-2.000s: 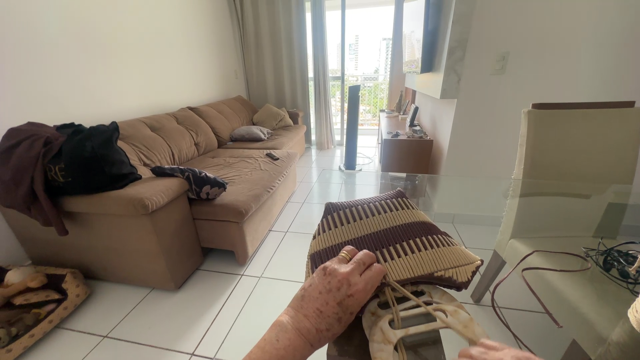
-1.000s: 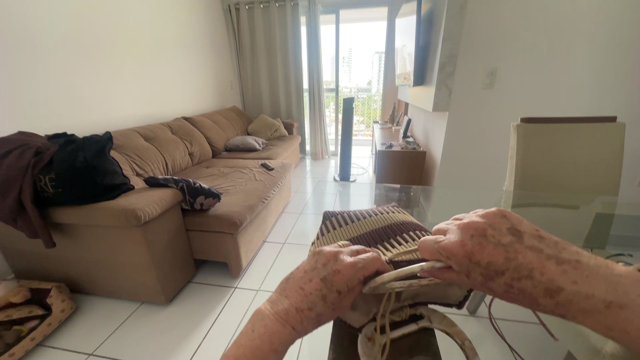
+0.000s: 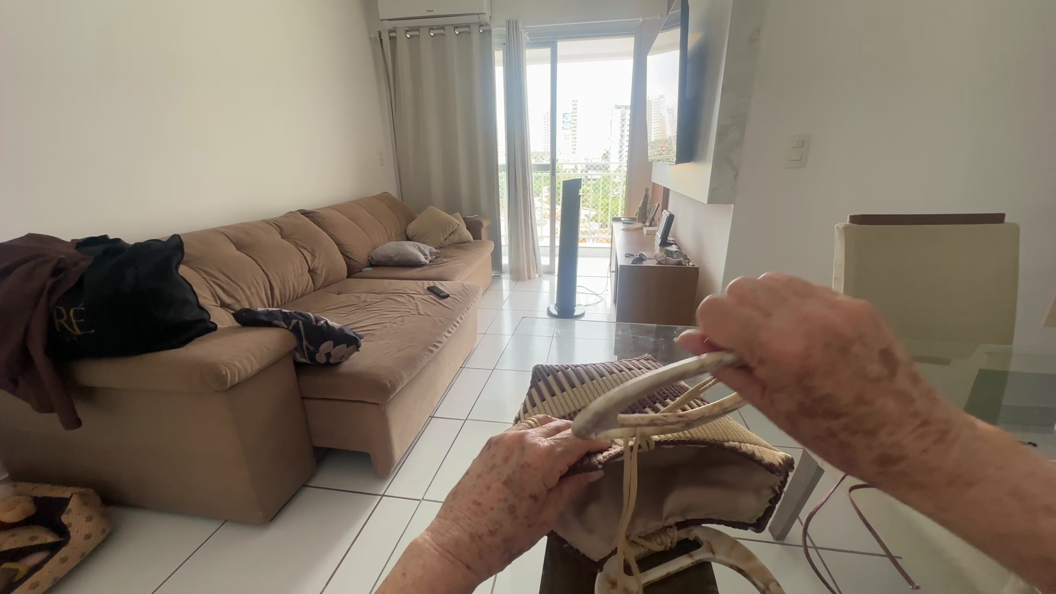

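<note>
A woven bag [image 3: 594,384] in cream and dark maroon strips, with a beige lining, lies at the lower middle, its mouth facing me. My left hand [image 3: 528,470], with a ring on one finger, pinches the bag's upper edge beside the handle's left end. My right hand [image 3: 792,346] grips the far end of the marbled, ring-like handle [image 3: 635,396], which is tilted up over the bag. Cream cord [image 3: 631,495] is looped around that handle and hangs down to a second marbled handle [image 3: 718,553] at the lower edge of the bag.
The bag is on a glass table [image 3: 635,334]. An upholstered chair [image 3: 924,280] stands at the right, with maroon cord [image 3: 874,511] below. A brown sofa [image 3: 379,355] with cushions and a black bag [image 3: 124,297] fills the left. A pet bed [image 3: 82,520] lies at lower left.
Two seconds ago the cord was held out to the right; now my right hand holds the upper handle, lifted from the bag. My left hand has stayed at the bag's edge.
</note>
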